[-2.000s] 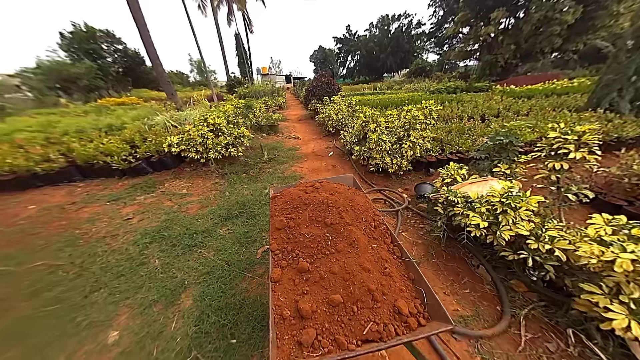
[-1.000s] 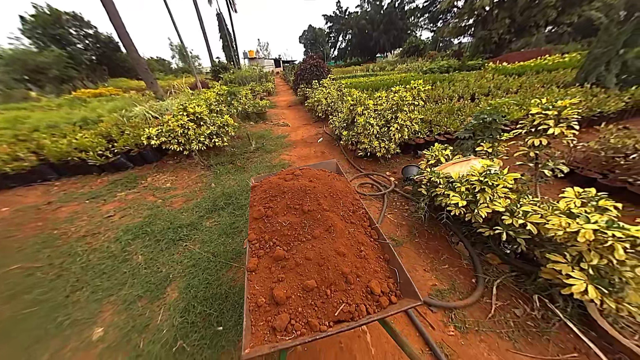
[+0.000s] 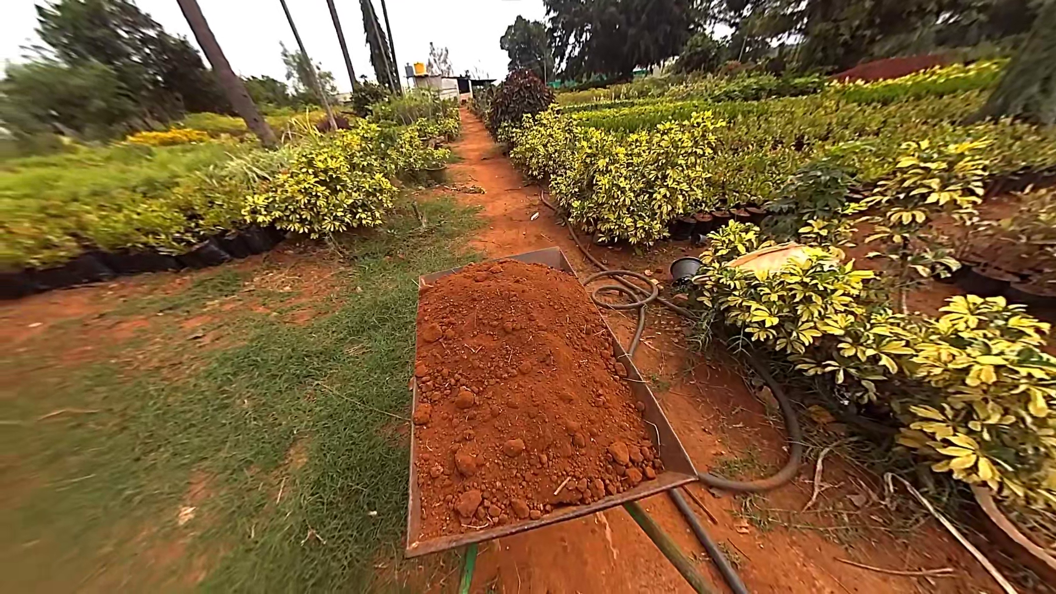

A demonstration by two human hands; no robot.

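Observation:
Neither my left hand nor my right hand shows in the head view. A metal wheelbarrow tray (image 3: 672,441) stands in the lower middle, heaped with red soil (image 3: 528,379) and small clods. Below its near edge, a green handle bar (image 3: 667,549) runs down to the right, and a second green bar (image 3: 469,569) shows at the left. The ends of both bars are out of the frame. The wheel is hidden under the tray.
Beyond the tray a red dirt path (image 3: 487,190) runs between plant beds. A dark hose (image 3: 784,462) lies looped along the right side, near a dark pot (image 3: 685,269) and yellow-green shrubs (image 3: 792,305). Grass (image 3: 289,429) and black plant bags (image 3: 140,261) lie left.
The tray, heaped with soil as before, sits slightly farther left in the view than two seconds ago. No hand shows in any frame.

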